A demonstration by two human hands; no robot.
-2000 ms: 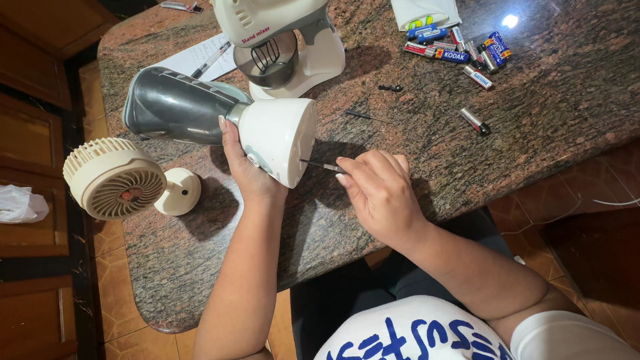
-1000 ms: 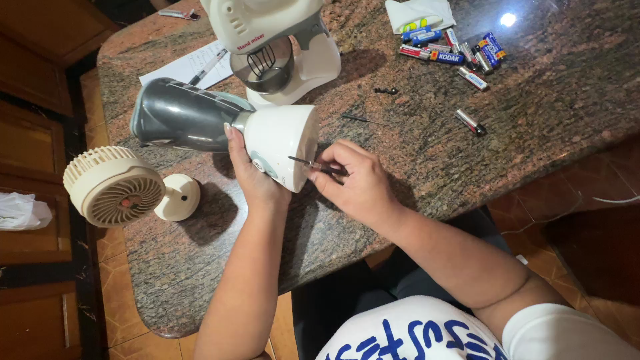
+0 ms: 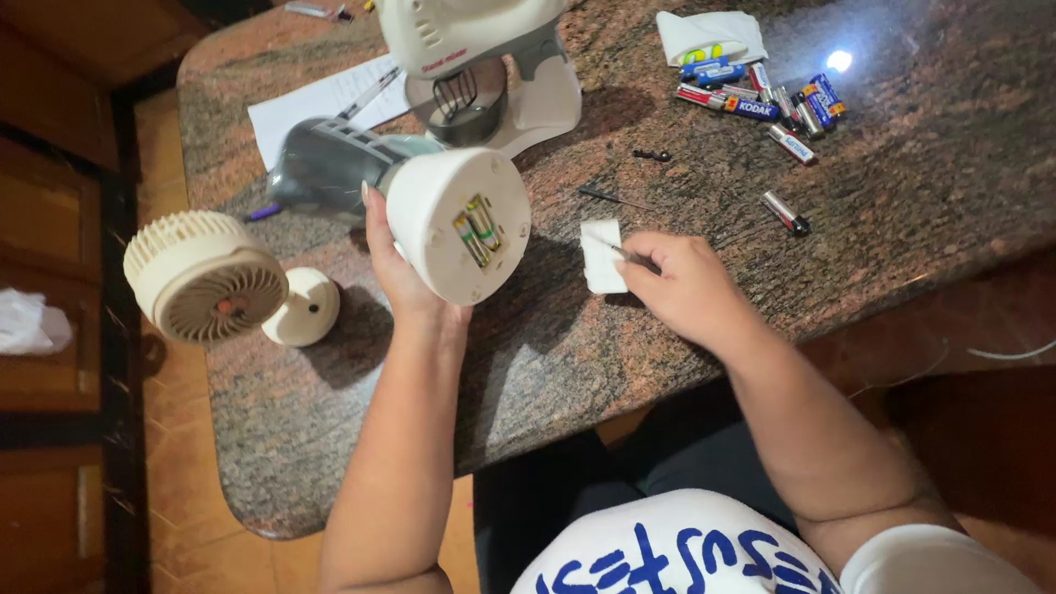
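My left hand (image 3: 412,268) holds a toy blender by its white base (image 3: 425,235), with the dark jar (image 3: 330,165) pointing left. The base's underside faces right and shows an uncovered compartment with batteries (image 3: 477,233) in it. My right hand (image 3: 681,285) grips a small screwdriver (image 3: 637,259), its tip over a white battery cover (image 3: 605,256) on the granite counter. My right fingers are at the cover's edge; whether they touch it I cannot tell. Another thin dark screwdriver (image 3: 609,196) lies just above the cover.
A toy stand mixer (image 3: 540,91) stands behind the blender, beside a paper (image 3: 276,124) with a pen. To the left is a cream fan (image 3: 206,276). Loose batteries (image 3: 751,107) and a white packet (image 3: 726,33) lie at the upper right, a single battery (image 3: 784,212) nearer.
The cover has come off the base and lies on the counter. My right hand has moved right, away from the base, with the screwdriver. The base's underside has turned toward the camera.
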